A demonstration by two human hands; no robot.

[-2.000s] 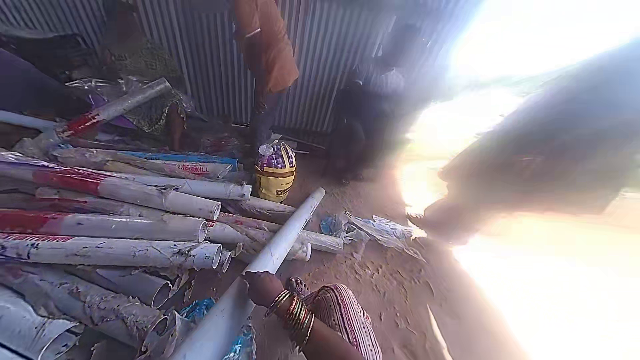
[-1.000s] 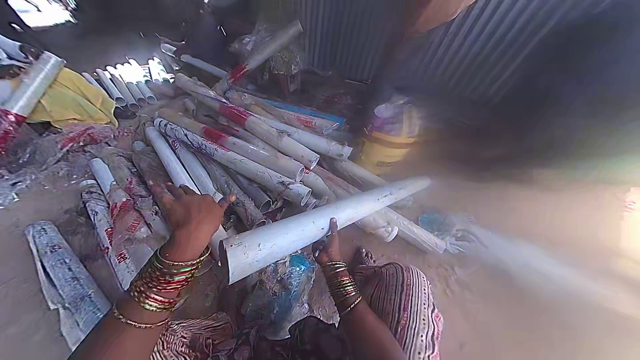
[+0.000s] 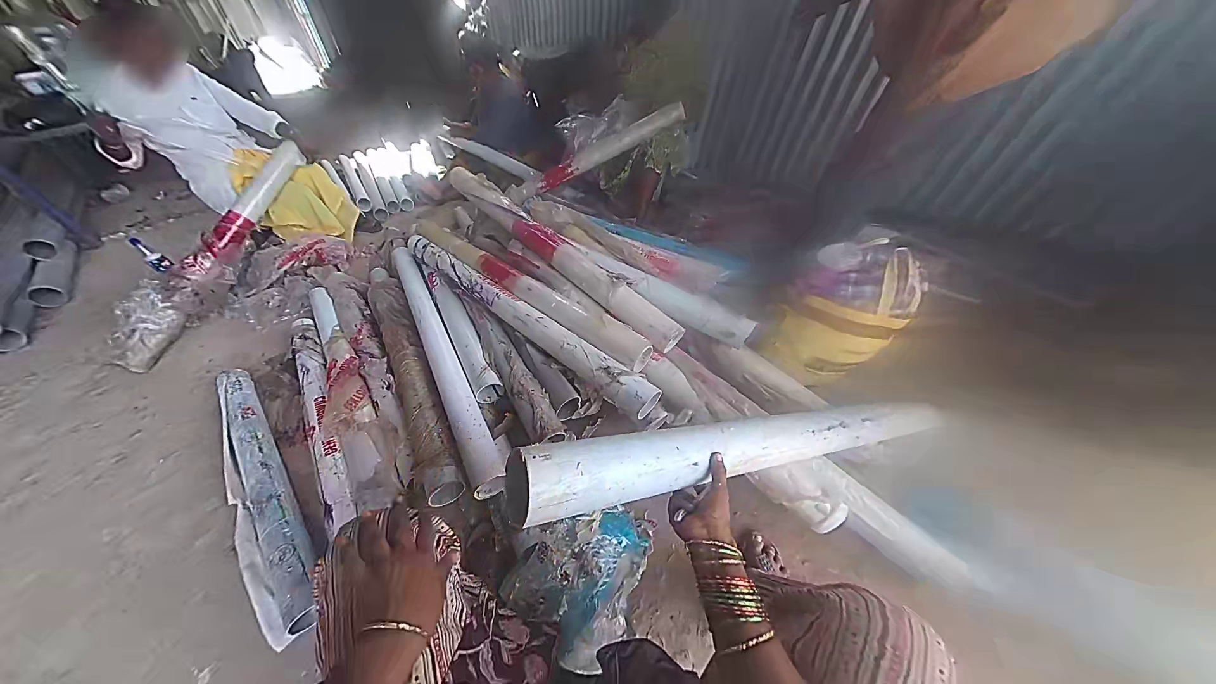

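Observation:
My right hand, with several bangles at the wrist, grips a long white plastic pipe from below, near its middle. The pipe lies across in front of me, its open end on the left and its far end blurred at the right. My left hand rests on the striped cloth over my knee, fingers spread a little, holding nothing. Beneath the pipe's open end is a crumpled clear and blue plastic wrapper. A heap of white pipes, some in plastic film with red bands, lies just beyond.
A rolled, printed sheet or wrapped tube lies on the ground at left. A yellow bag stands behind the heap at right. At upper left a person in white sits by a red-banded tube. Grey pipes lie at far left.
The view has swung left. One second ago my left hand was raised beside the pipe's open end; now it is down on my knee. My right hand still grips the pipe.

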